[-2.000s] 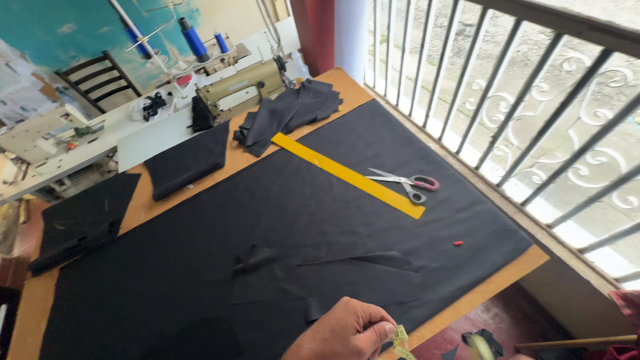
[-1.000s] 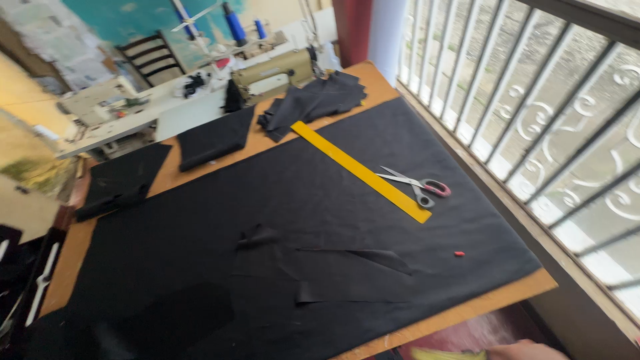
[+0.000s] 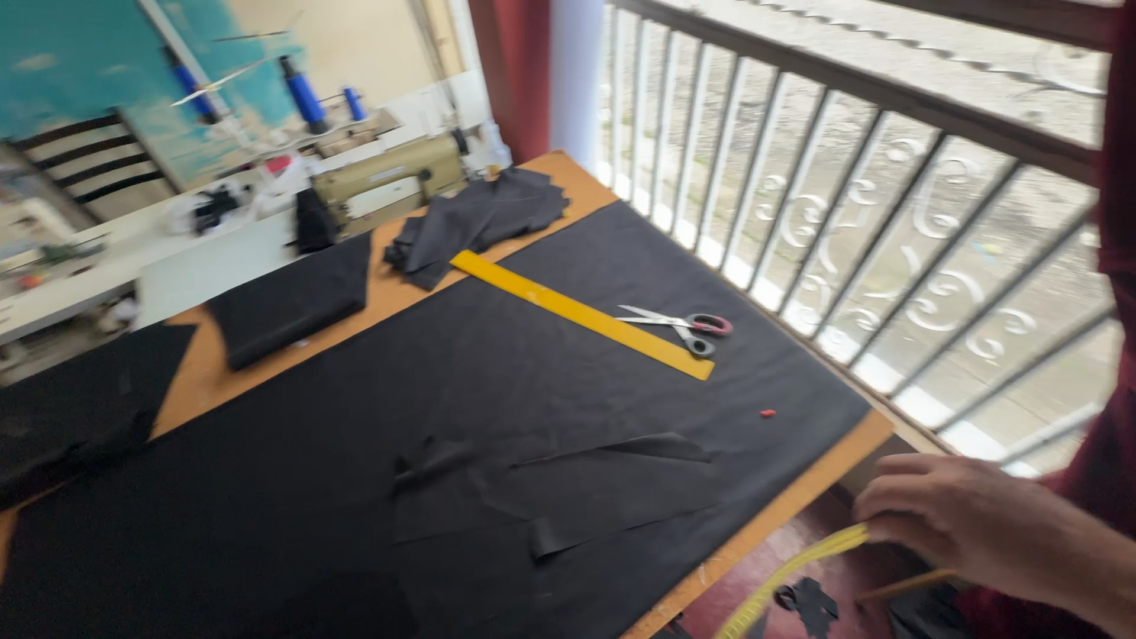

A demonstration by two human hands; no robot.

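Note:
My right hand (image 3: 967,524) is at the lower right, past the table's near edge, closed on a yellow tape measure (image 3: 790,568) that hangs down to the left. My left hand is out of view. A large sheet of black fabric (image 3: 355,417) covers most of the wooden table. On it lie a yellow ruler (image 3: 586,315), scissors (image 3: 688,328) with parted blades beside the ruler's near end, a small red object (image 3: 768,413), and loose black fabric pieces (image 3: 612,488).
A heap of black fabric pieces (image 3: 488,217) and a folded black cloth (image 3: 293,306) lie along the far table edge. Beyond stand a sewing machine (image 3: 390,182) and thread cones (image 3: 302,93). A metal railing (image 3: 799,177) borders the right side. Scraps (image 3: 812,603) lie on the floor.
My right hand, low at the frame's bottom edge one second ago, is now higher and further right, with the tape. The ruler, scissors and fabric lie as before. The view has shifted.

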